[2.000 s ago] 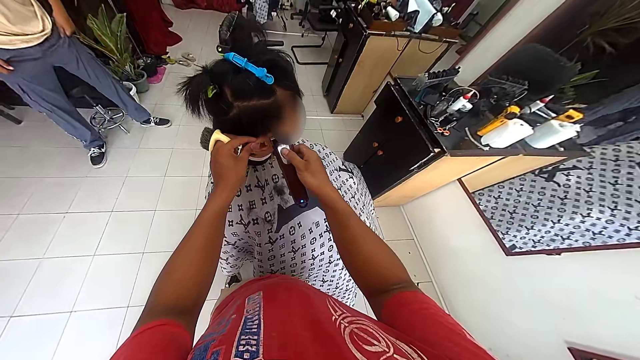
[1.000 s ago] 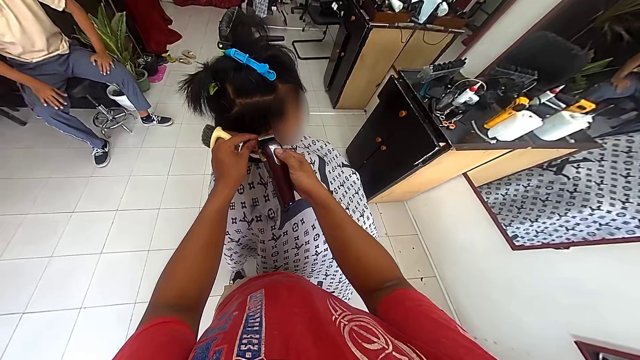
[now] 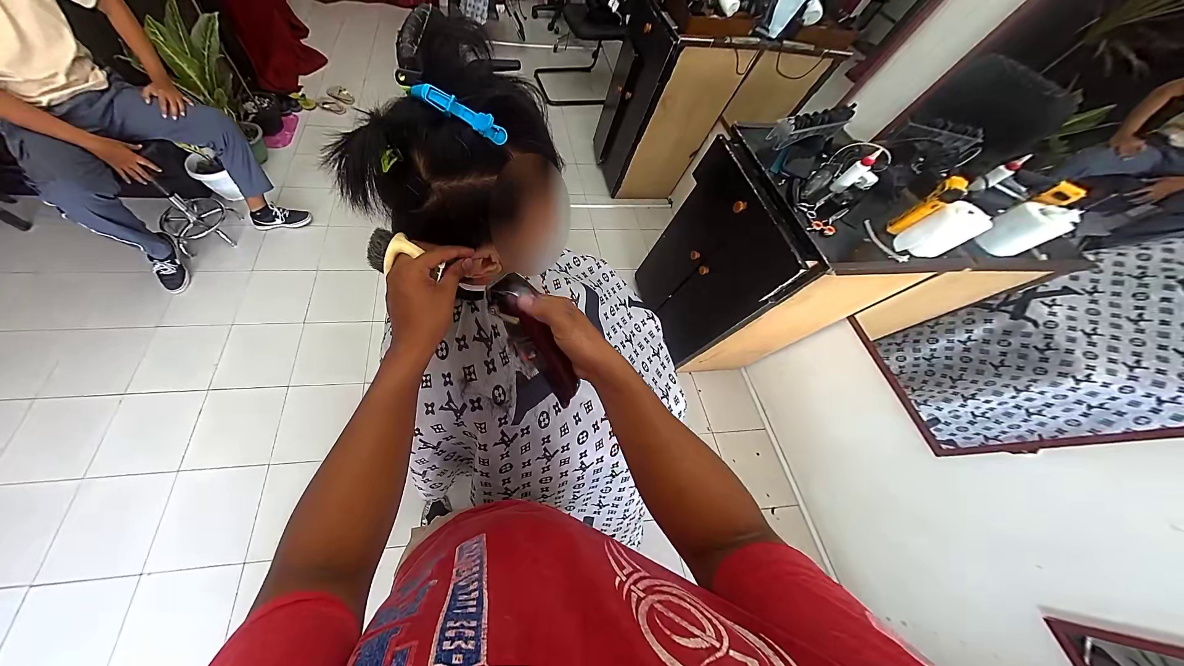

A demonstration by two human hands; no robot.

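A person with black hair [image 3: 444,199] sits before me in a white patterned barber cape [image 3: 555,462]. A blue hair clip [image 3: 460,113] holds up the top hair, and a small green hair tie [image 3: 389,160] gathers a side tuft. My left hand [image 3: 421,301] grips the cream handle of a neck brush [image 3: 400,248], its dark bristles pointing left, while the fingers touch the person's ear [image 3: 483,265]. In my right hand [image 3: 572,335] is a dark red hair clipper [image 3: 548,356], its head just below the ear. Loose dark hair lies on the cape.
To the right, a black cabinet [image 3: 731,245] bears a yellow-and-white spray bottle [image 3: 934,222], orange-handled scissors [image 3: 820,225] and cables, beside a wall mirror [image 3: 1036,351]. Another person [image 3: 102,120] sits at upper left near a potted plant [image 3: 190,65] and a metal stool [image 3: 192,217].
The clipper has tilted, rising toward the ear from a lower hold and then moving slightly down and away. The seated person at left now has both hands on or near the legs.
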